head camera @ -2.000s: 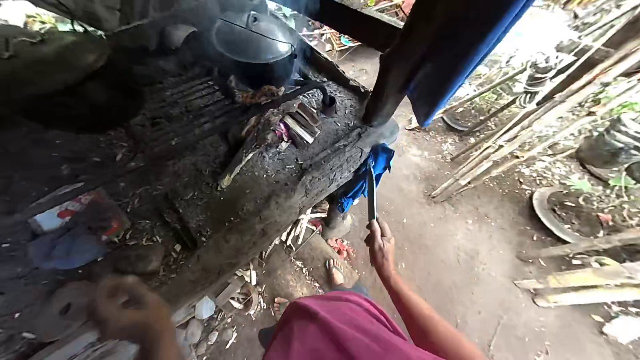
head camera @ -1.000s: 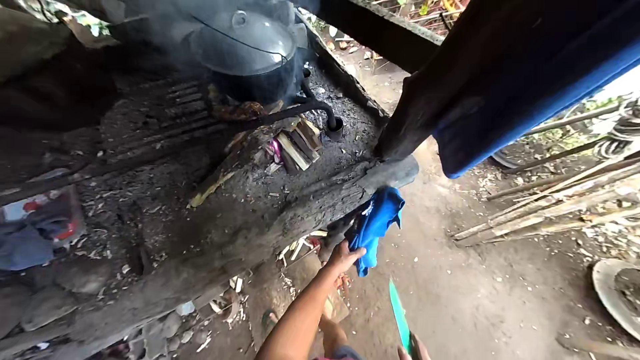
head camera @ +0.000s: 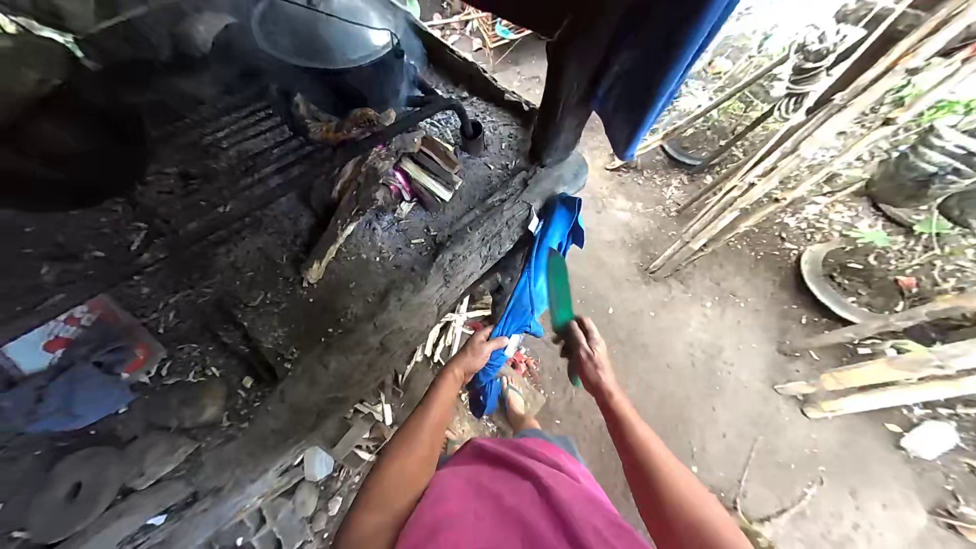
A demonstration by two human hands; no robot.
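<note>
My left hand (head camera: 474, 354) grips the lower part of a blue cloth (head camera: 534, 293), which looks like a garment and hangs down beside the log edge of the hearth. My right hand (head camera: 587, 352) is closed around the handle of a green-bladed knife (head camera: 560, 290), its blade pointing up and away from me. The blade lies over or right beside the cloth's right side; whether they touch, I cannot tell. Both hands are in front of my body, the left one closer to the hearth.
A smoking lidded pot (head camera: 324, 34) stands at the back of the hearth, near split firewood (head camera: 428, 174) and a metal pipe (head camera: 396, 126). The log edge (head camera: 457, 267) runs diagonally. Dark blue fabric (head camera: 656, 69) hangs above. Bamboo poles (head camera: 793, 145) lean at the right, above cut wood pieces (head camera: 900, 374).
My left hand has stayed on the blue cloth since a second ago. The knife in my right hand has moved up beside the cloth. Two seconds ago my left hand was over the hearth's near side.
</note>
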